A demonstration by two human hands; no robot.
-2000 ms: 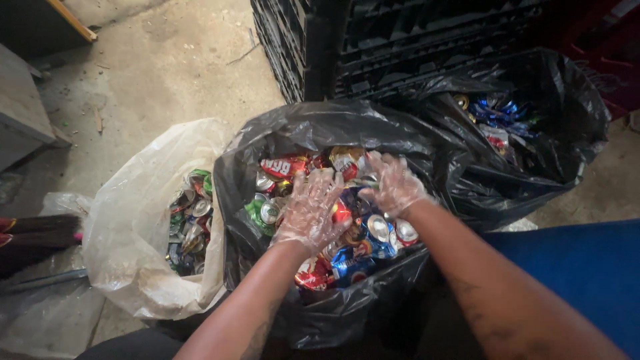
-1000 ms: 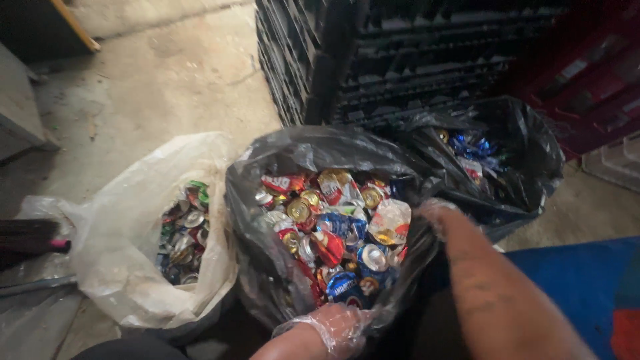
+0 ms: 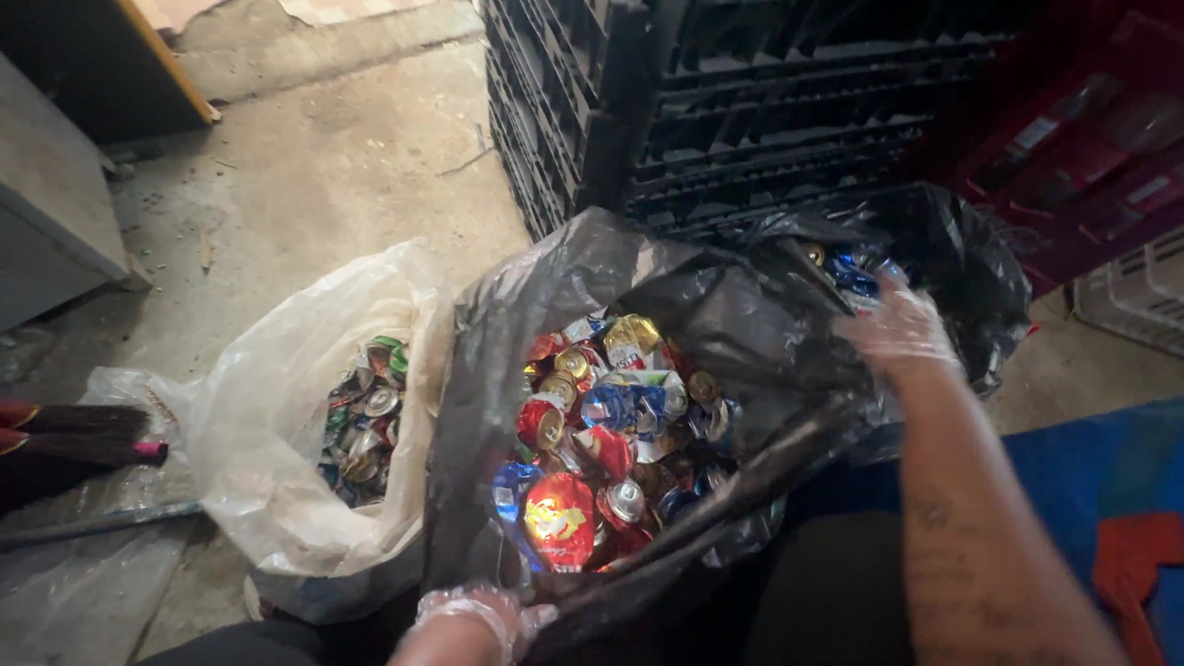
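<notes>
Crushed drink cans (image 3: 601, 444) in red, blue and gold fill a black plastic bag (image 3: 481, 370) at the centre. My left hand (image 3: 481, 618), in a clear plastic glove, grips that bag's near rim. Over the left edge of a second black bag (image 3: 990, 268) at the right is my right hand (image 3: 897, 328), also gloved and blurred, its fingers near blue crushed cans (image 3: 856, 270); whether it touches them or the bag cannot be told. A whitish plastic bag (image 3: 268, 388) at the left holds more crushed cans (image 3: 370, 425).
Stacked black plastic crates (image 3: 786, 111) stand behind the bags, with red crates (image 3: 1091, 157) at the right. A dark-bristled broom head (image 3: 83, 435) lies at the left. At the lower right a red object (image 3: 1133, 564) rests on a blue surface (image 3: 1054, 462).
Both hands were on the cans in the middle bag two seconds ago. My left hand is now at its near rim. My right hand has moved from that bag's right side to the right-hand bag.
</notes>
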